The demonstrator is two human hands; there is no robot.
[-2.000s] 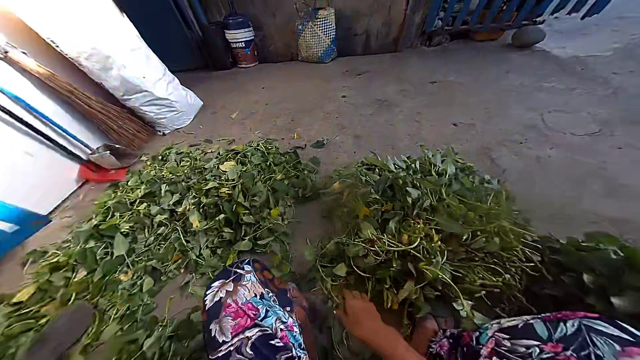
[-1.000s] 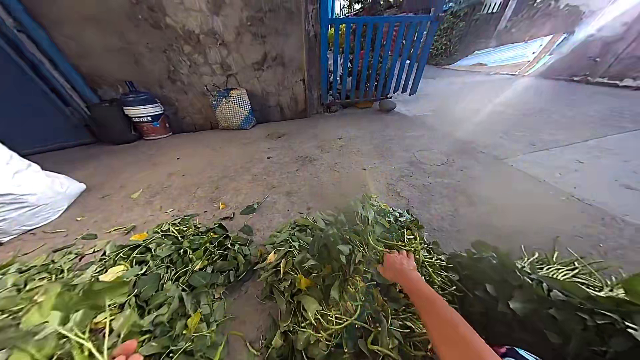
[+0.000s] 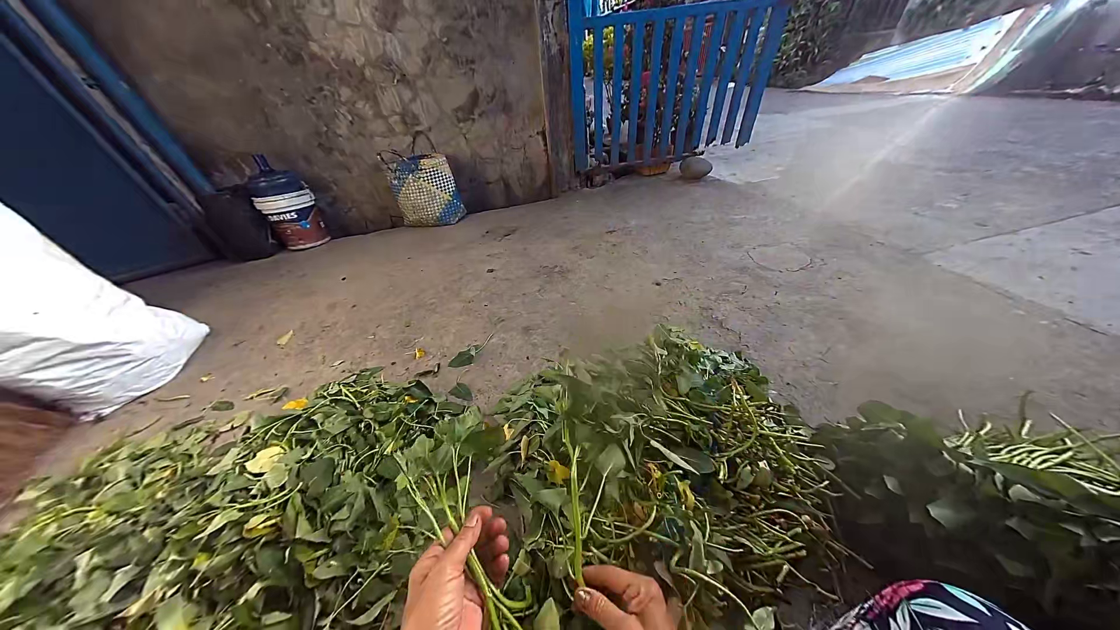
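Note:
My left hand (image 3: pixel 457 573) is closed around a small bunch of leafy green stems (image 3: pixel 451 490), their leaves pointing up and away from me. Close beside it, my right hand (image 3: pixel 626 599) pinches a single leafy stem (image 3: pixel 575 516) between thumb and fingers. Beneath and beyond both hands lie two heaps of cut leafy vines: a flatter one (image 3: pixel 289 481) at the left and a denser, more tangled one (image 3: pixel 700 437) at the centre right. Some leaves are yellow. The fingertips of my left hand are partly hidden by the stems.
More leaves (image 3: pixel 927 499) lie at the right beside a bundle of long green pods (image 3: pixel 1041 455). A white sack (image 3: pixel 87 332) stands at the left. By the wall are a paint bucket (image 3: pixel 293 214), a woven bag (image 3: pixel 426 191) and a blue slatted gate (image 3: pixel 669 83). Patterned fabric (image 3: pixel 932 608) shows at bottom right.
My right hand has left the top of the right heap and come in beside my left hand, with a stem in it. My left hand now shows more fully, holding stems. The view has tilted up since the first frame.

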